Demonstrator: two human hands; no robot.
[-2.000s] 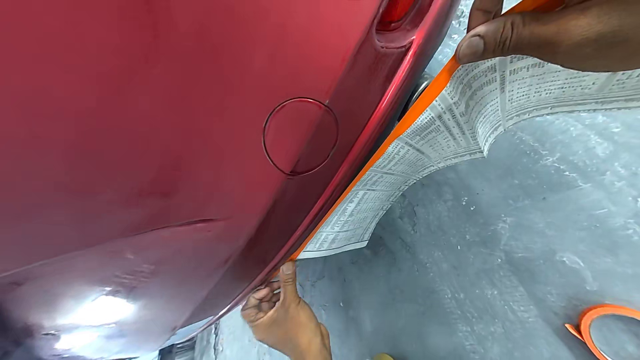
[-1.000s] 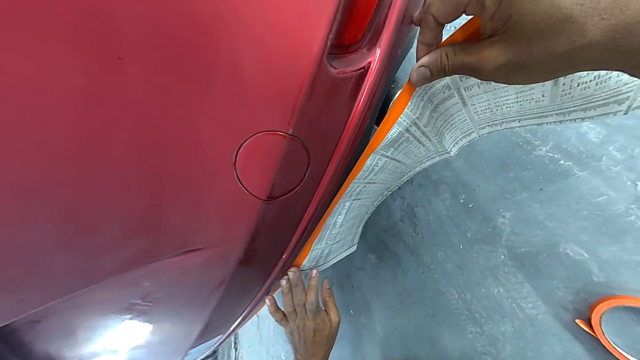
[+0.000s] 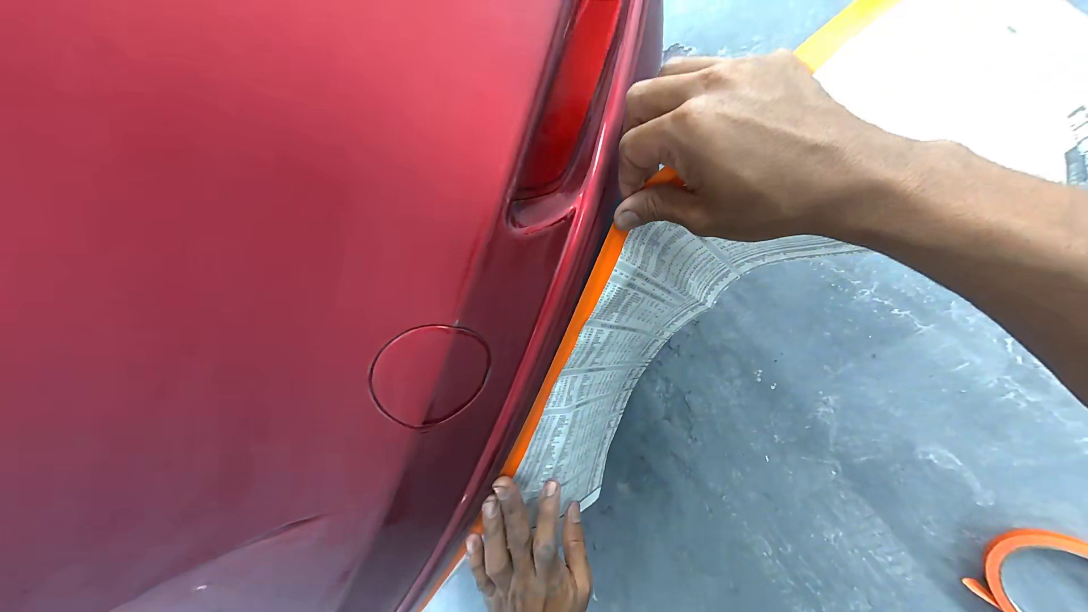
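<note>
Orange masking tape [image 3: 565, 348] edges a strip of printed newspaper [image 3: 646, 297] and runs along the lower edge of a glossy red car bumper [image 3: 255, 255]. At the upper right, my right hand [image 3: 722, 144] pinches the tape between thumb and fingers, close against the bumper edge. My left hand [image 3: 531, 552] lies with fingers spread at the bottom, fingertips on the tape and the paper's lower end. Part of the tape is hidden under my right hand.
A red reflector [image 3: 574, 102] and a round cover outline [image 3: 429, 376] are on the bumper. Below is a grey floor [image 3: 816, 408]. An orange ring [image 3: 1003, 561], perhaps a tape roll, lies at the lower right. A bright white sheet [image 3: 943, 76] shows at the upper right.
My right hand has moved in against the bumper edge, bringing the tape and paper closer to it. The left hand's fingers, curled two seconds ago, are now extended.
</note>
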